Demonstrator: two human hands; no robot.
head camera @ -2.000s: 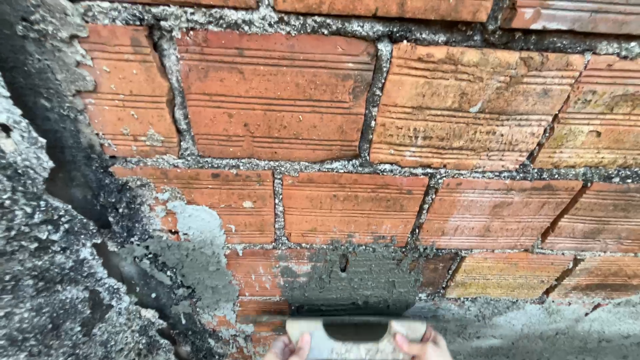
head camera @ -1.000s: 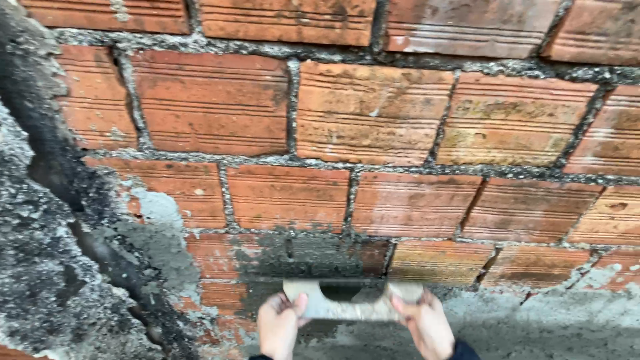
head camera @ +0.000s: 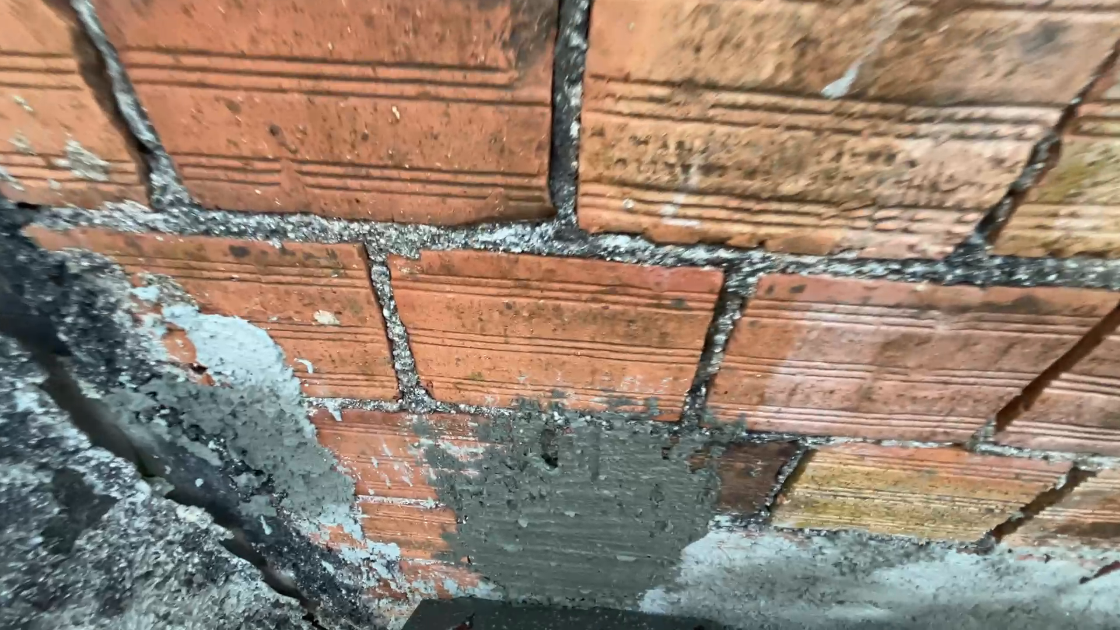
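Note:
Neither of my hands shows at this moment. A dark, flat edge (head camera: 560, 615), probably of the plastering tool, reaches in at the bottom of the view; whatever holds it is hidden below the frame. Just above it, a patch of wet grey mortar (head camera: 577, 507) with fine horizontal ridges covers part of the lower courses of the wall of ribbed red clay bricks (head camera: 560, 337). A small dark hole (head camera: 550, 448) is visible near the patch's top. Lighter mortar (head camera: 241, 354) clings to the bricks at the left.
Rough, dark grey masonry (head camera: 79, 542) fills the lower left, with a deep diagonal gap (head camera: 96, 429) beside the brickwork. A pale grey rendered band (head camera: 875, 582) runs along the lower right, under a yellowish brick (head camera: 927, 494).
Both hands, earlier gripping the two sides of the tool's pale body, have left the view at the bottom. The mortar patch, partly covered by the tool one second ago, is now largely exposed.

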